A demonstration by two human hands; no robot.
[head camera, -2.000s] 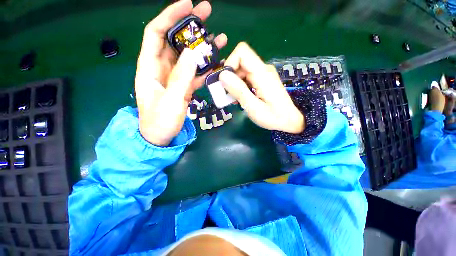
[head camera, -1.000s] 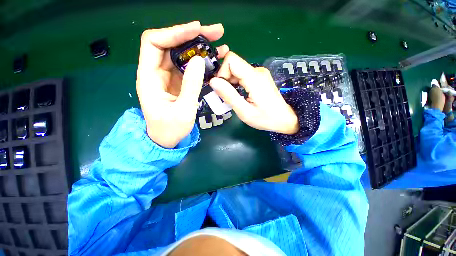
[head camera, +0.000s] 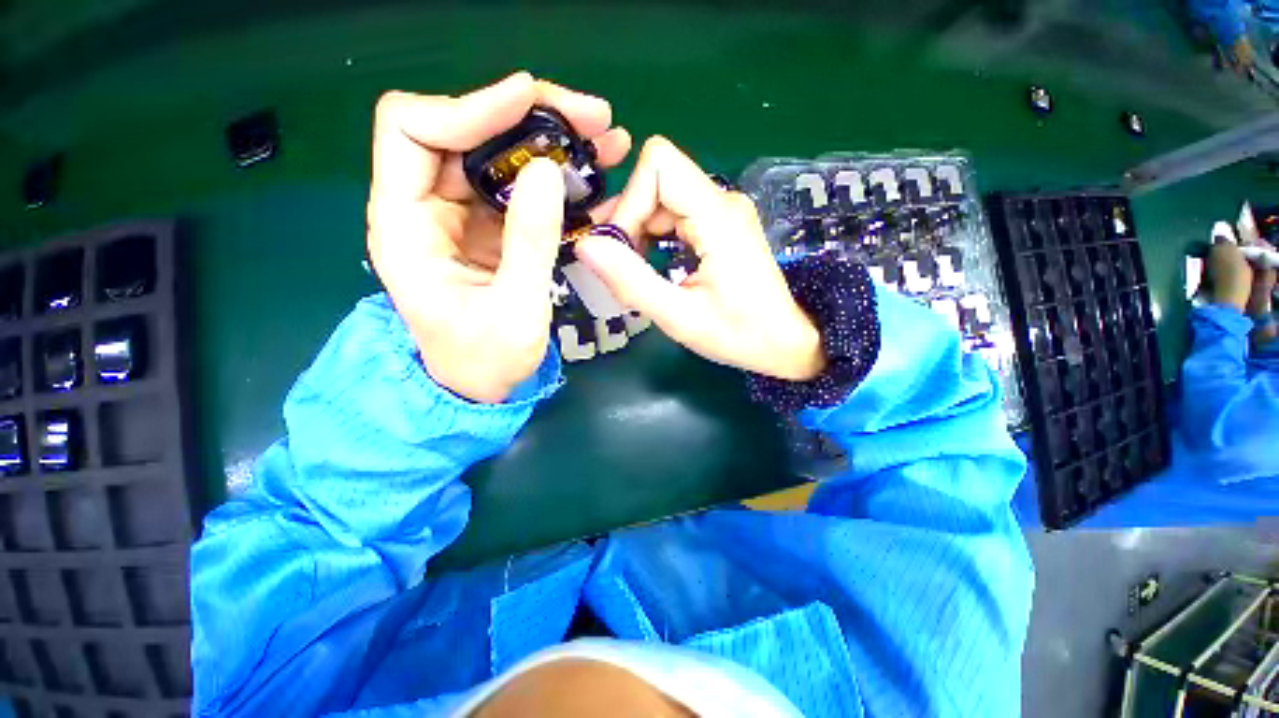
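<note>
My left hand [head camera: 470, 253] is bare and holds the watch case [head camera: 522, 152], open side up, its gold-yellow and silver innards showing; the thumb presses on them. My right hand [head camera: 701, 267] is just right of it and pinches the display module [head camera: 600, 286] between thumb and fingers. The module's pale back shows below the thumb and its dark edge above. A dark, gold-brown strip shows between case and module, largely hidden by the fingers. Small flex parts with white L-shaped backing [head camera: 614, 334] lie on the green mat below the hands.
A clear blister tray [head camera: 898, 211] of white-L parts lies right of my hands, with a narrow black tray [head camera: 1080, 351] beyond. A large black tray [head camera: 133, 491] is at left. Loose watch units [head camera: 254, 138] lie along the far bench. Another person's hand [head camera: 1229, 269] shows far right.
The case has tilted and shifted slightly lower and left with my left hand. The display module has moved left and turned more edge-on. A person's purple-clad part at lower right has left view.
</note>
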